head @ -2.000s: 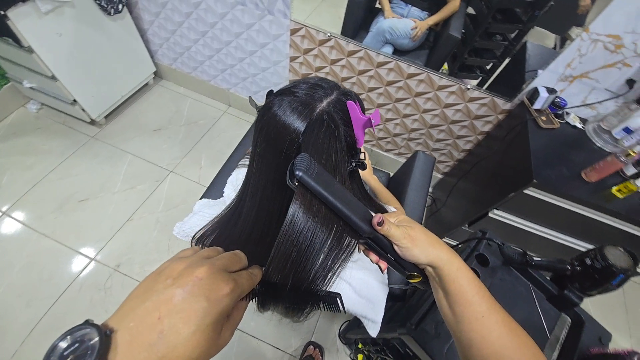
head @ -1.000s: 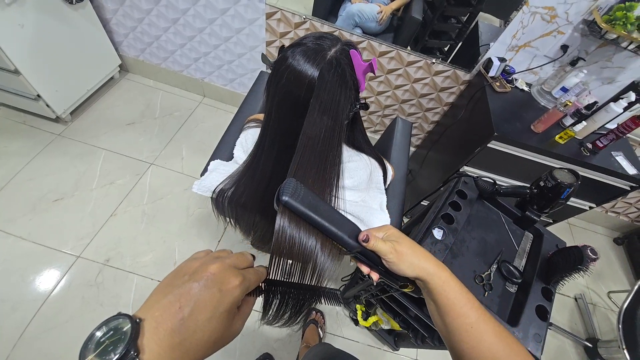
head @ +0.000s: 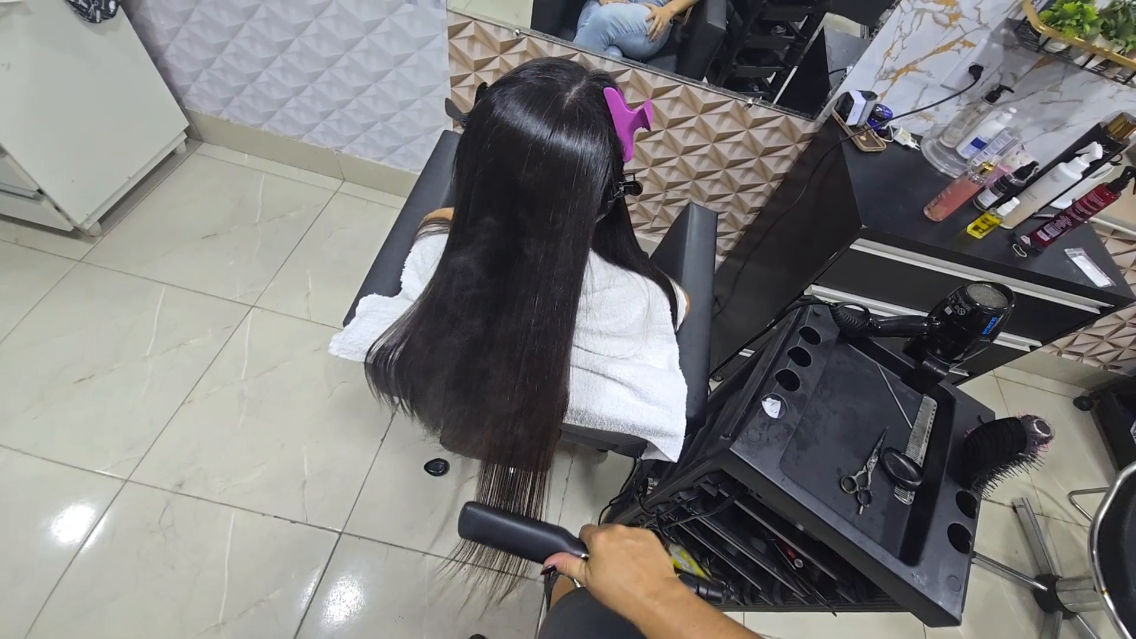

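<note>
Long straight dark hair [head: 524, 266] hangs down the back of a seated person, over a white towel [head: 626, 355]. At the bottom centre my right hand [head: 626, 564] grips a black hair straightener [head: 519, 531], whose plates lie across the thin ends of a strand. A magenta butterfly hair clip [head: 628, 122] sits at the right side of the head, with a black clip [head: 628, 186] below it. My left hand is out of view, and so is the black comb.
A black salon trolley [head: 754, 448] at the right holds scissors [head: 863, 470], a metal comb [head: 919, 444], a hair dryer [head: 967, 319] and a round brush [head: 1003, 448]. Behind it, bottles stand on a black counter [head: 941, 195]. The chair's armrest [head: 692, 293] flanks the person.
The straightener in my right hand has moved down the hair from near mid-length to the ends. My left hand and the comb, seen earlier at the hair, have left the view.
</note>
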